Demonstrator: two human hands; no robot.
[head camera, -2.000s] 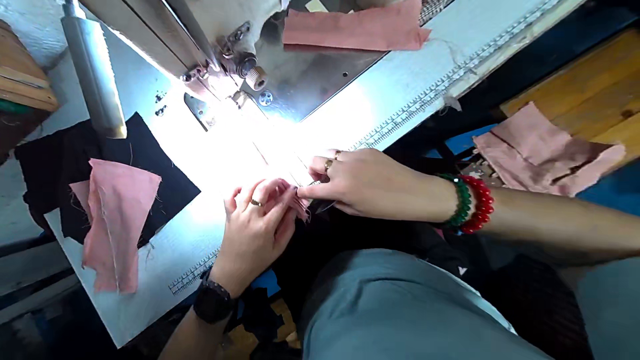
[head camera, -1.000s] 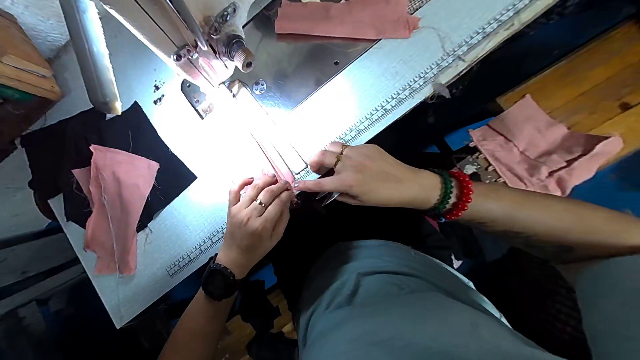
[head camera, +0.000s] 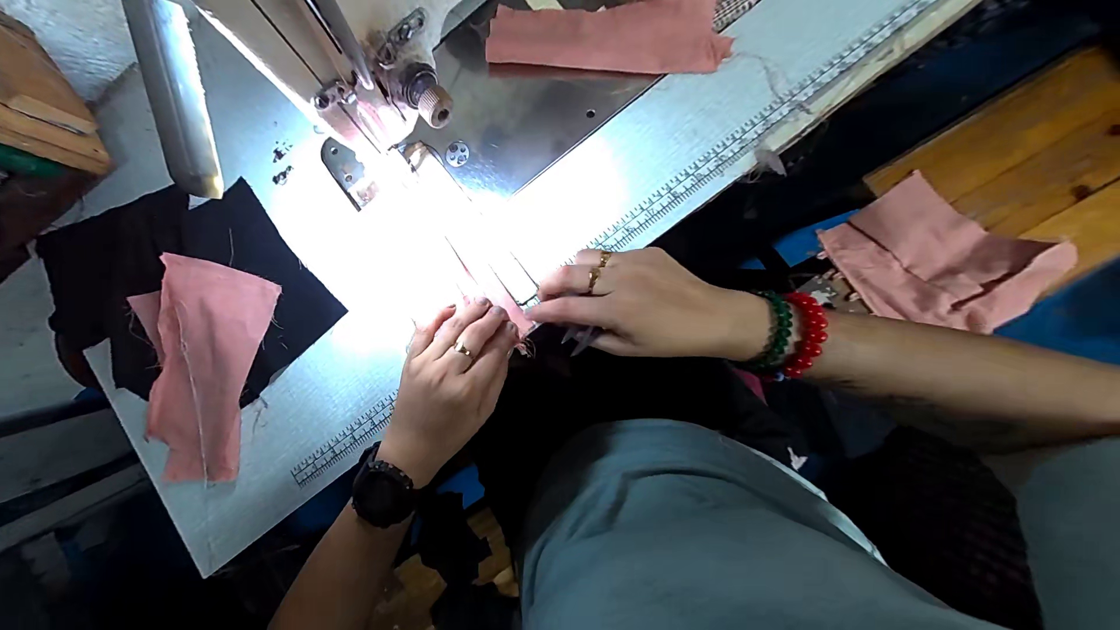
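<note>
A pink fabric piece lies at the front edge of the sewing table, partly washed out by the lamp's glare. On its near end rest the fingertips of my left hand, pressing it down. My right hand touches the same end with an extended finger; pointed metal blades, seemingly thread snips, show under its palm. A sewing machine stands beyond both hands, its needle area blurred by bright light. Whether the fabric reaches under the presser foot cannot be told.
Pink fabric pieces lie on black cloth at the left. Another pink strip is behind the machine's metal plate. Crumpled pink cloth sits at the right. Printed ruler markings run along the table edge. A lamp tube hangs at upper left.
The pink fabric, bunched between my fingers two seconds ago, now lies flatter on the table edge. My right index finger has straightened toward its end.
</note>
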